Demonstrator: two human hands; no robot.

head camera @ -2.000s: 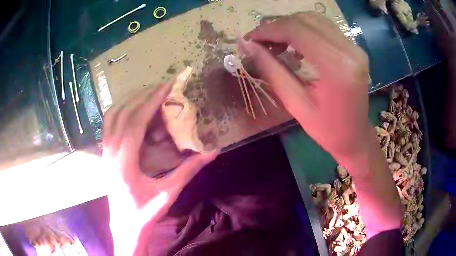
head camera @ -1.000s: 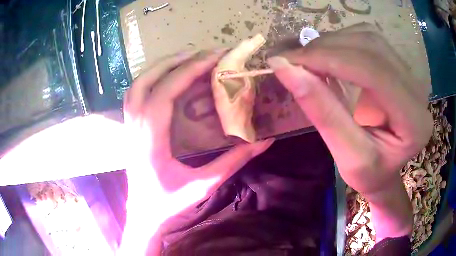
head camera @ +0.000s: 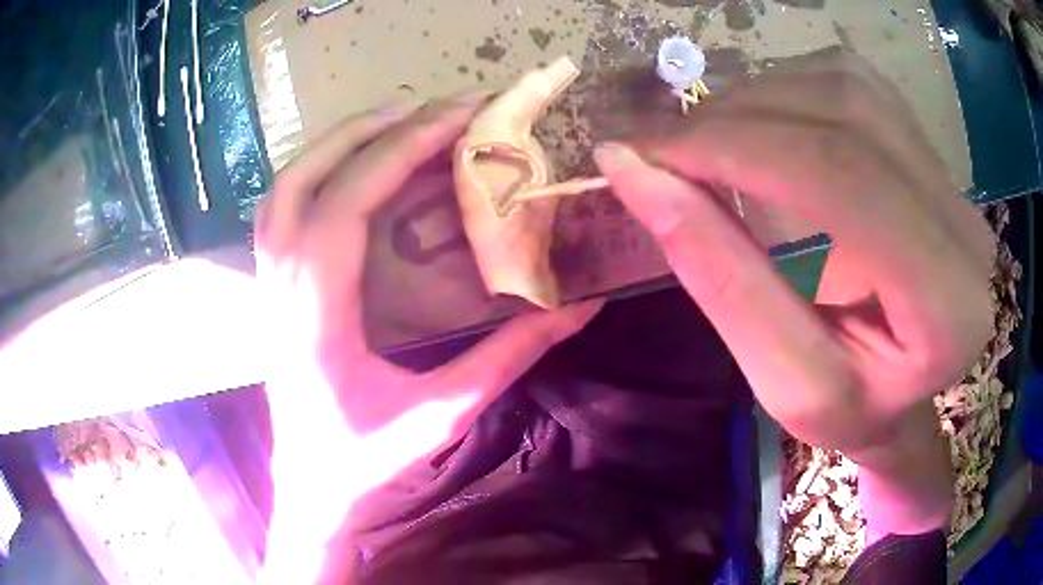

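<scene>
The tan hollow body part (head camera: 511,246) is held over the cardboard mat (head camera: 389,57), its narrow bent end pointing up and right, its side opening facing me. My left hand (head camera: 355,251) holds it between the fingers at its upper left and the thumb at its lower end. My right hand (head camera: 801,240) pinches a thin wooden applicator stick (head camera: 566,187) between thumb and fingertips. The stick's tip touches the lower right edge of the opening. The small white glue cup (head camera: 681,63) stands on the mat, with stick ends showing at its lower side, partly hidden by my right hand.
Thin white sticks (head camera: 194,114) lie on the green surface at upper left. A small shiny metal piece (head camera: 325,10) is at the mat's top left. Small tan pieces (head camera: 821,514) fill the tray at lower right. A bin with pale parts (head camera: 143,503) is at lower left, near strong glare.
The right hand has come from beside the cup to the body part, bringing the stick to its opening. The stick tip has moved from the opening's upper left to its lower right edge.
</scene>
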